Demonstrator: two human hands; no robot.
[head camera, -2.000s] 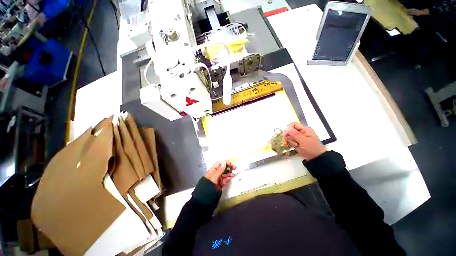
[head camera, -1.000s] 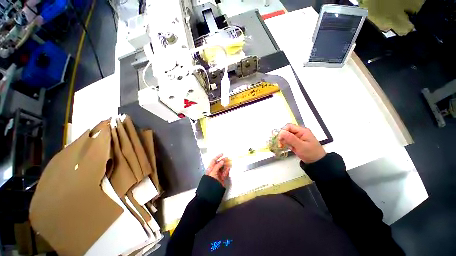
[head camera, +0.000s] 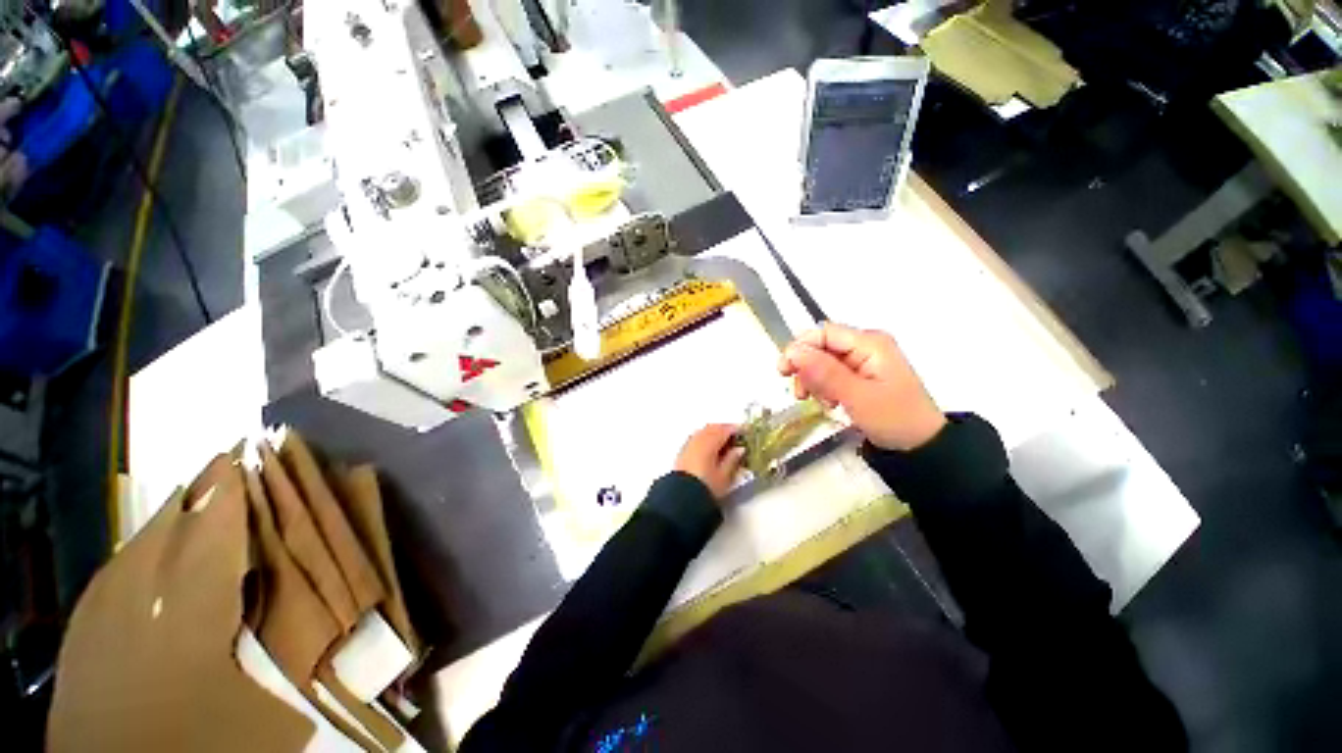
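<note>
A loose tangle of yellow-tan thread (head camera: 780, 440) is at the front right of the white template plate (head camera: 662, 397). My left hand (head camera: 715, 459) is at the tangle's left edge, fingertips on the thread. My right hand (head camera: 868, 386) is raised just above and right of the tangle, thumb and fingers pinched together; any strand between them is too fine to make out. A small dark round part, perhaps a bobbin (head camera: 609, 497), lies on the plate's front left, apart from both hands.
The white sewing machine head (head camera: 464, 346) stands behind the plate, with an orange-yellow bar (head camera: 648, 327) beside it. Stacked brown panels (head camera: 162, 618) are at the left. A control screen (head camera: 858, 144) stands at the back right. A brown piece (head camera: 996, 56) lies on a farther table.
My left hand has moved right to the thread. My right hand no longer holds the tangle up close to its fingertips. The dark part is out of my left hand and on the plate. The view has shifted.
</note>
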